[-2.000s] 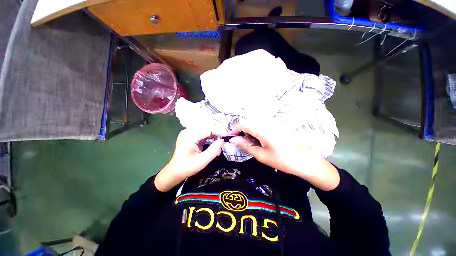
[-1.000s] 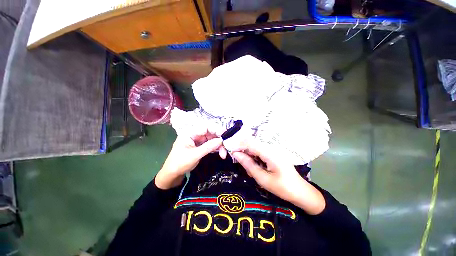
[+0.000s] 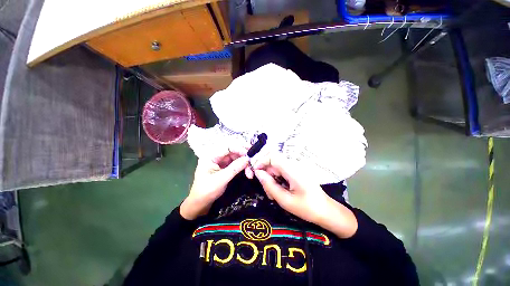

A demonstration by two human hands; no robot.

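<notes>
A large white garment with thin dark stripes (image 3: 279, 106) lies bunched on my lap, overexposed in its middle. A short, narrow dark trim piece (image 3: 258, 145) stands out at my fingertips against the white cloth. My left hand (image 3: 215, 176) is beside its lower end, thumb and fingers pinched on it. My right hand (image 3: 288, 187) is close by on the right, its thumb and fingers pinched together near the same spot. What the right fingertips hold is too small and bright to tell. No needle or thread can be made out.
A pale-topped table with an orange drawer (image 3: 162, 42) is at the upper left. A red lined bin (image 3: 168, 117) stands below it. Grey cloth-covered stands (image 3: 61, 123) flank both sides; the right one holds striped cloth (image 3: 499, 78). Wire hangers hang from a blue-edged tray (image 3: 402, 20).
Two seconds ago the dark piece was mostly hidden between my fingers; now it sticks up from them. My right hand has moved slightly down and left. The view has shifted a little.
</notes>
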